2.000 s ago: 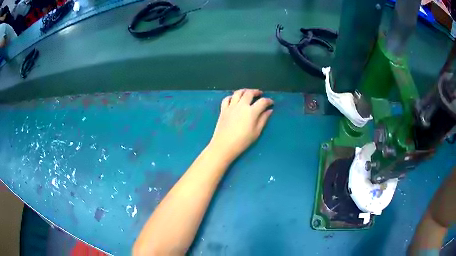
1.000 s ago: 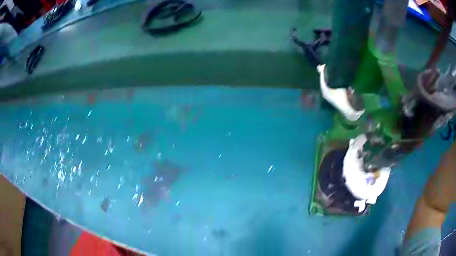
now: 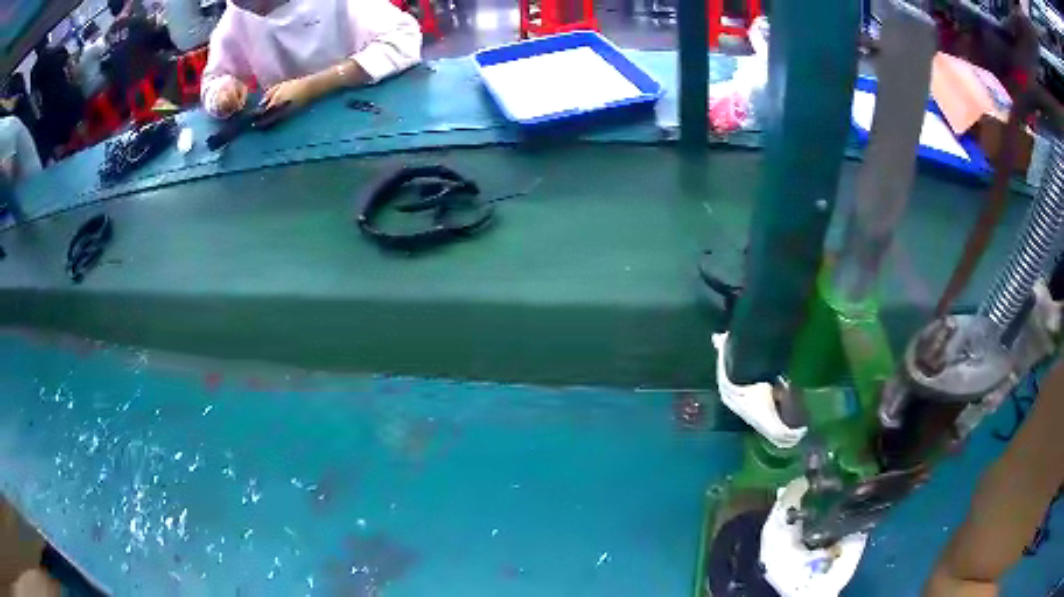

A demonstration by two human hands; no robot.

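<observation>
The hand press with its green frame (image 3: 858, 350) stands at the right. Its dark metal ram (image 3: 863, 507) is over a white-wrapped round fixture (image 3: 784, 562); I see no headband under it. A short white-wrapped side piece (image 3: 756, 408) is left of the press. A black headband assembly (image 3: 408, 241) lies on the green conveyor. Another dark piece (image 3: 721, 286) is partly hidden behind the press post. My right forearm shows at the lower right, but the hand is outside the picture. My left hand is not visible; a blurred skin-toned shape at the lower left edge is unclear.
A green conveyor belt (image 3: 268, 251) crosses behind the bench (image 3: 467, 501). Another black assembly (image 3: 89, 247) lies on its left. Beyond are a blue tray (image 3: 572, 79) and a seated person in pale clothing handling dark parts. A silver spring (image 3: 1027, 251) is at the right.
The view has tilted up, showing the far side of the conveyor. My left hand, on the bench two seconds ago, has left it. The conveyor's headband has shifted slightly right relative to the picture.
</observation>
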